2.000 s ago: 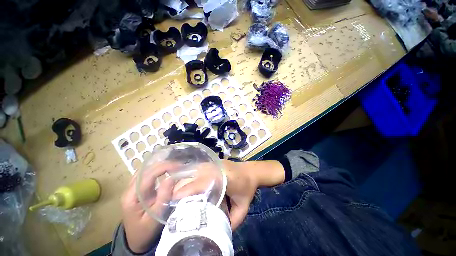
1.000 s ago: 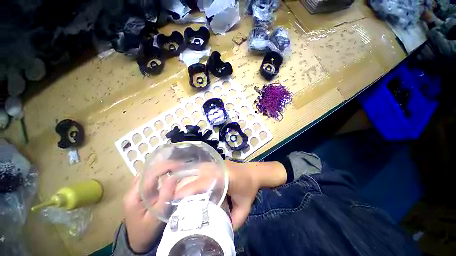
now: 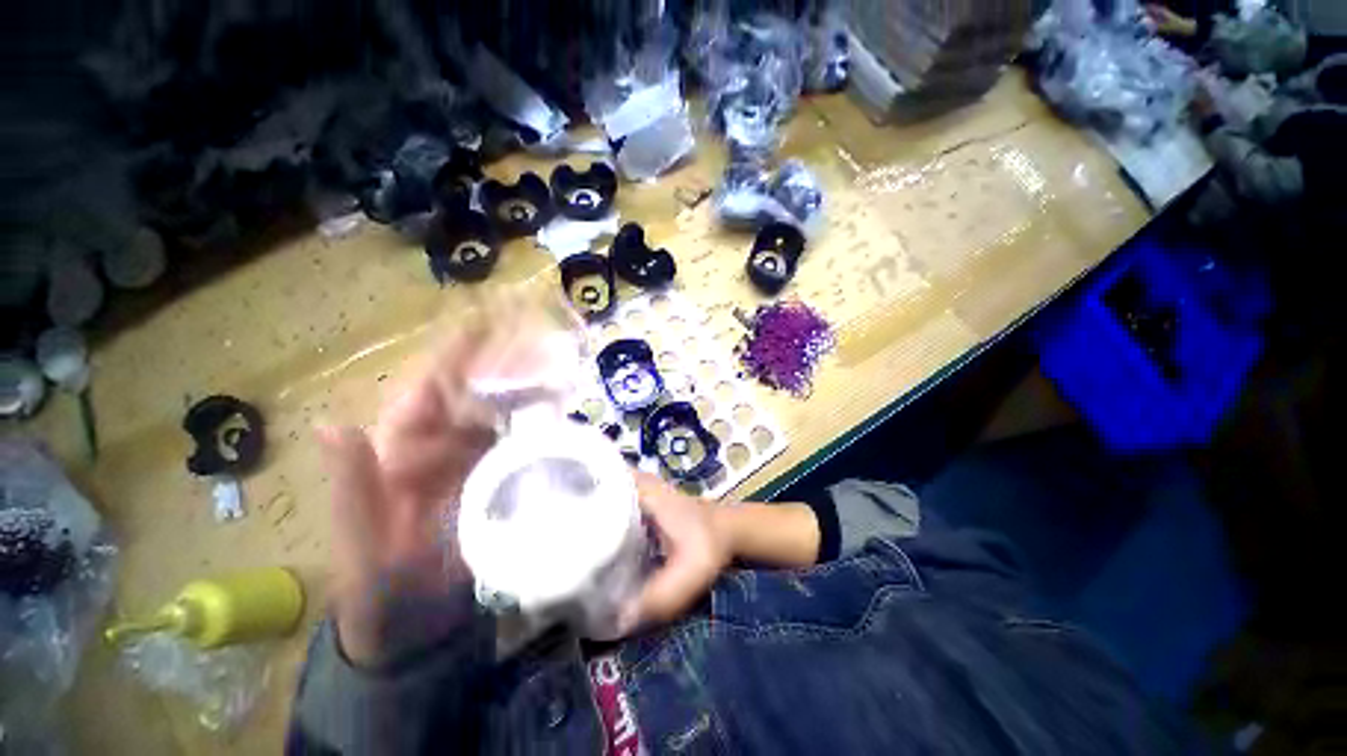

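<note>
A white round-topped container (image 3: 550, 517) is held low and close in front of me, its top pale and overexposed. My right hand (image 3: 683, 550) grips it from the right side. My left hand (image 3: 421, 458) is strongly blurred at its left, raised, with thumb and fingers apart; a pale smear lies by its fingertips and cannot be made out. Behind the container, the white perforated tray (image 3: 755, 415) bears a black housing (image 3: 681, 440) and another black housing (image 3: 631, 378). The container and left hand hide most of the tray's left part.
Purple small parts (image 3: 787, 347) lie right of the tray. A yellow squeeze bottle (image 3: 247, 606) lies at left, below a lone black housing (image 3: 226, 434). Several housings and wrapped parts (image 3: 771, 197) stand behind. A blue bin (image 3: 1145, 355) is below the bench edge at right.
The container has tipped, so its white top now faces me and the clear round part no longer shows over my hands. My left hand has come away from it, upward, with fingers spread.
</note>
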